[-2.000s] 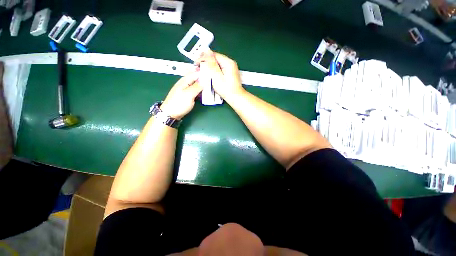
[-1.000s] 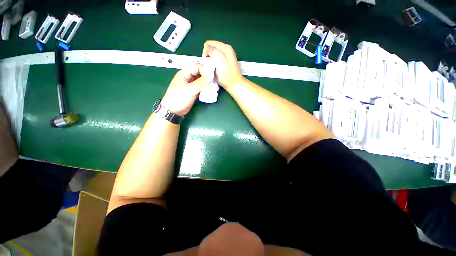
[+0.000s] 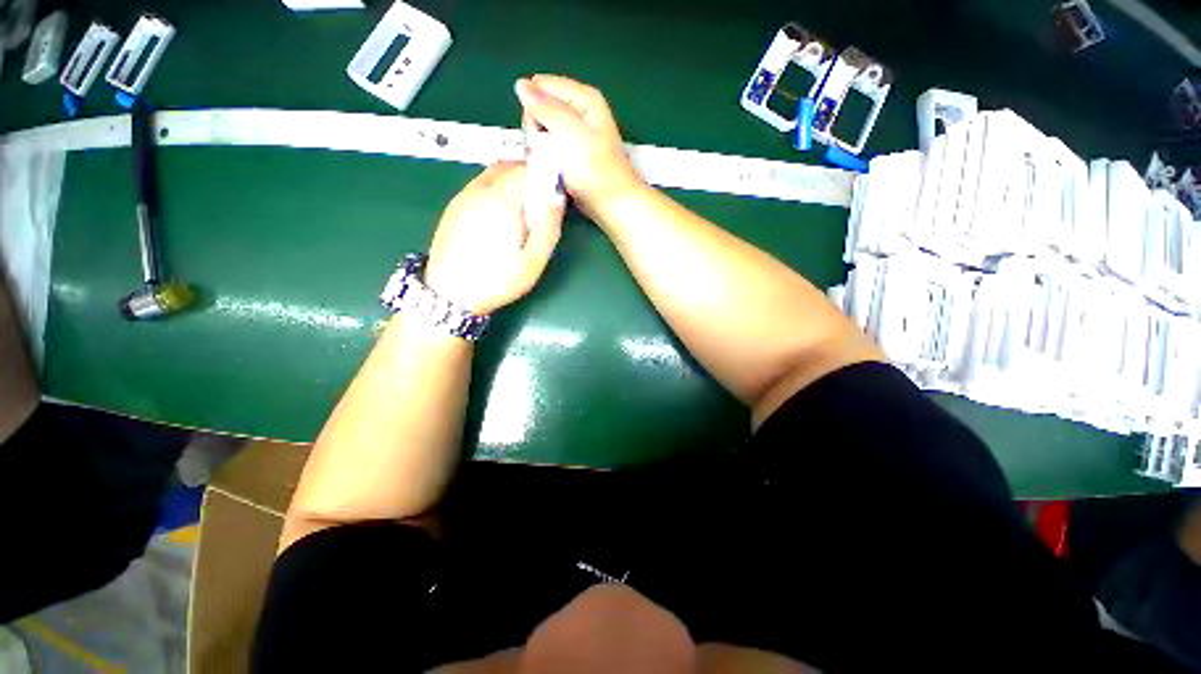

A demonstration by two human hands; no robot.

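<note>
A white plastic piece (image 3: 541,178) is held between my two hands over the near edge of the white guide rail; the hands cover most of it, so I cannot tell what part it is. My left hand (image 3: 494,237), palm turned inward, is closed on its near left side. My right hand (image 3: 580,138) is closed on its right and far side. A white closed unit (image 3: 400,55) with a window lies on the belt, up and left of my hands, touched by neither.
Stack of white covers (image 3: 1001,277) at right. Half-assemblies with blue pieces lie on the belt at upper right (image 3: 852,102) and upper left (image 3: 141,54). A mallet (image 3: 154,300) lies left across the guide rail (image 3: 316,129). An open carton (image 3: 244,553) stands below the bench.
The closed unit, first beside my fingers, is now apart and farther left. Other belt items have also shifted left. My hands have closed around the white piece, which is now more upright and more hidden.
</note>
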